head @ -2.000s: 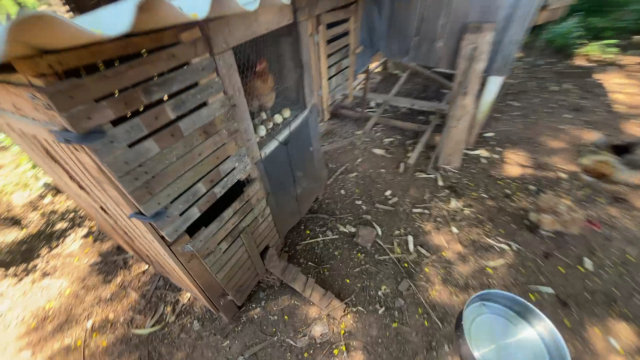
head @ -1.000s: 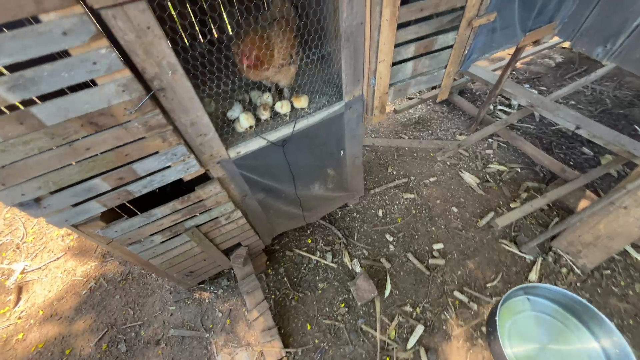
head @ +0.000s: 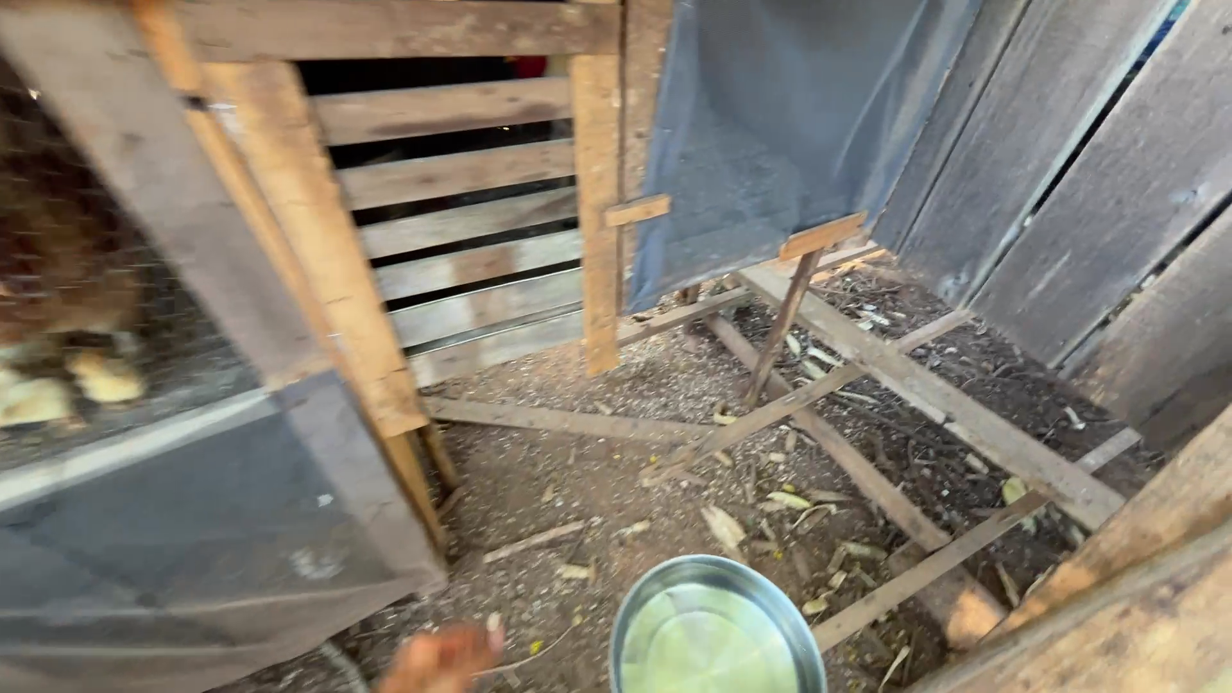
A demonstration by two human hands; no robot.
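A round metal bowl (head: 717, 630) of clear liquid is at the bottom centre, cut off by the frame edge; whatever supports it is out of sight. Blurred, my left hand (head: 443, 659) shows at the bottom edge, left of the bowl and apart from it. Its fingers are too smeared to read. My right hand does not show. Ahead stands a slatted wooden coop door (head: 462, 212) with a small wooden turn-latch (head: 637, 210) on its right post. Behind wire mesh at the far left are a brown hen (head: 58, 241) and pale chicks (head: 104, 375).
Dark sheeting (head: 770, 125) hangs right of the door. Wooden poles and a plank (head: 924, 395) lie low across the dirt floor (head: 568, 481) among husks and sticks. Weathered boards (head: 1039, 164) form the right wall, and a thick timber (head: 1136, 587) juts in at lower right.
The view has moved close to the coop and swung right, to the slatted door. My left hand has come into view at the bottom. The metal bowl stays low in the view.
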